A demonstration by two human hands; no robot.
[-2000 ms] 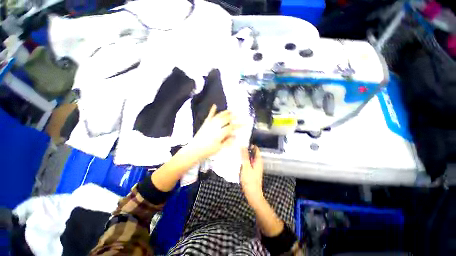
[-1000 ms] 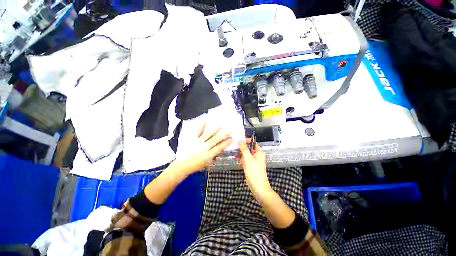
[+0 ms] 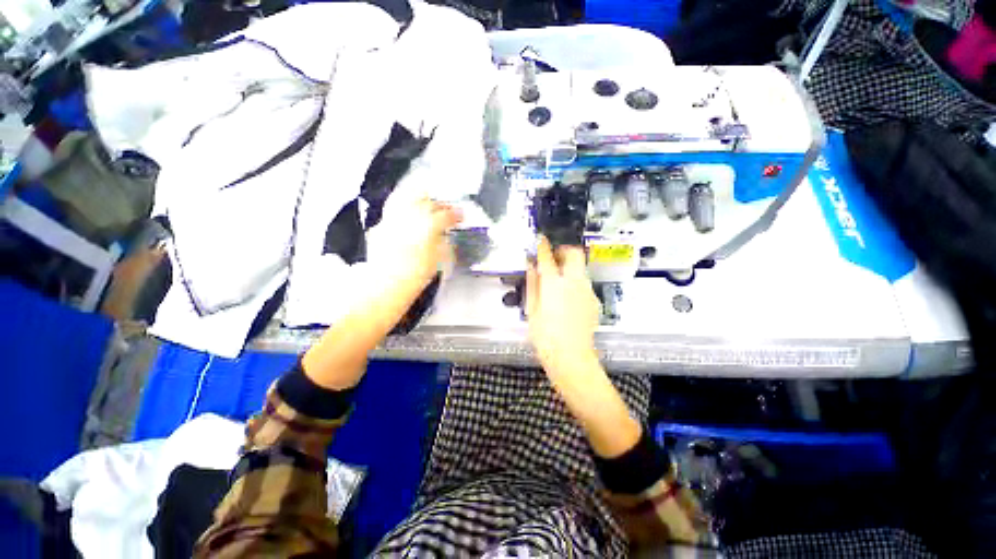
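Observation:
White garment panels (image 3: 246,142) with dark edge lines cover the table left of the overlock machine (image 3: 754,120). Black fabric pieces (image 3: 395,164) show partly among the white folds. My left hand (image 3: 421,257) is on the white cloth left of the needle area; its fingers are blurred, and a fold of cloth lies at the fingertips. My right hand (image 3: 562,300) is at the dark presser foot area (image 3: 560,210), fingertips just below it. Whether it holds anything is hidden.
White and black panels (image 3: 115,486) lie on blue at lower left. A blue bin (image 3: 786,440) is below the table at right. Black garments (image 3: 928,207) hang at far right, with checked fabric (image 3: 874,60) behind. Checked cloth covers my lap.
My right hand has moved up to the presser foot area. My left hand has moved up and left, and the white panel is now folded and bunched, covering more of the black pieces.

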